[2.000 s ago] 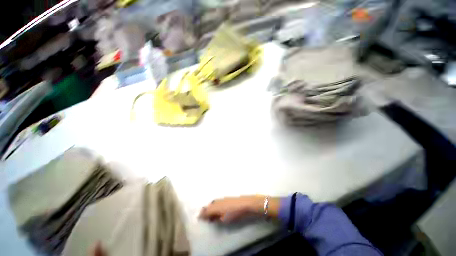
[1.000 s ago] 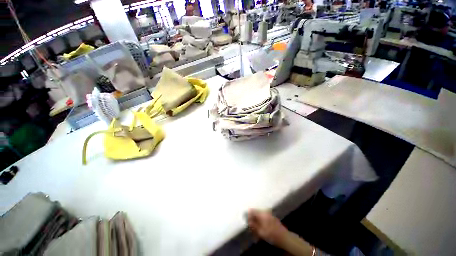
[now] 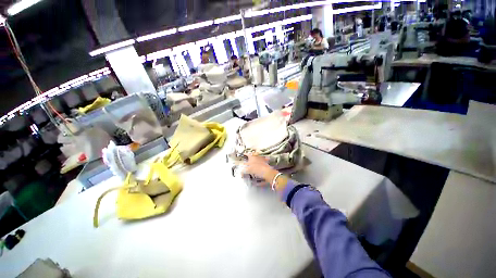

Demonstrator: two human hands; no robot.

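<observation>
My right hand (image 3: 258, 167) reaches across the table to the front left side of the right pile of linings (image 3: 267, 136). Its fingers touch the beige cloth there, but whether they grip a lining cannot be told. The pile is a rounded, layered heap of beige linings. I cannot make out any snips in the hand. My left hand is not in view. A small part of the left stacks of linings (image 3: 43, 269) shows at the bottom left edge.
Two yellow bags (image 3: 148, 195) (image 3: 197, 142) lie on the far side of the white-covered table (image 3: 228, 233). A white ribbed object (image 3: 119, 158) stands behind them. A sewing machine (image 3: 326, 92) stands beyond the pile. A person (image 3: 317, 42) is in the background.
My right hand has moved from the table's near edge forward to the right pile. The view has swung right and up, so the left stacks have mostly left the picture.
</observation>
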